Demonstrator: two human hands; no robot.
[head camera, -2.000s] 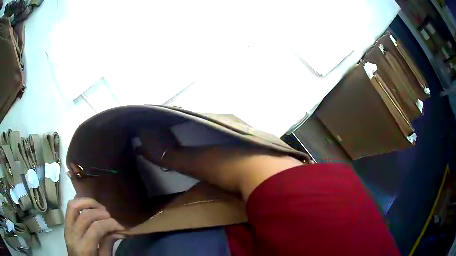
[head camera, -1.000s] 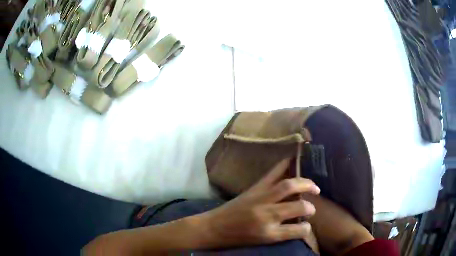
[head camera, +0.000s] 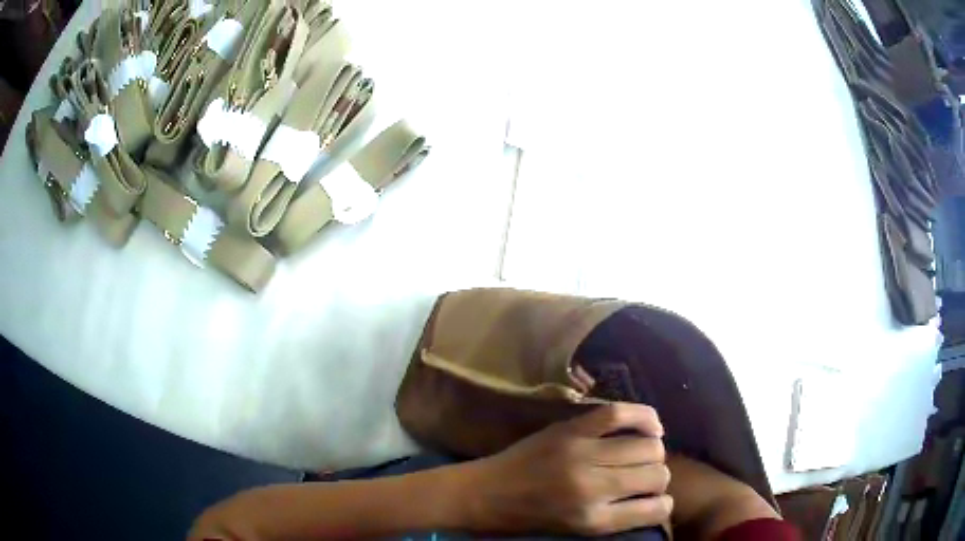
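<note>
A brown handbag (head camera: 481, 338) lies tilted at the table's near edge, its dark open mouth facing right. My left hand (head camera: 593, 465) is closed on the near rim of the mouth. My right forearm (head camera: 709, 497), with a red sleeve at the wrist end, reaches into the bag from the lower right; the right hand itself is hidden inside. The dark lining (head camera: 693, 386) shows in the mouth.
Tan strap bundles (head camera: 307, 159) with white wraps are piled at the upper left. A white tissue stack (head camera: 677, 148) lies mid-table. A small white card stack (head camera: 820, 421) is at the right edge. Flat brown bags (head camera: 899, 180) overlap at far right. Filled bags (head camera: 847, 507) stand below right.
The view has swung left since the first frame, bringing the strap pile fully in. My left hand has moved from the bag's far-left corner to its near rim. The right arm stays inside the bag.
</note>
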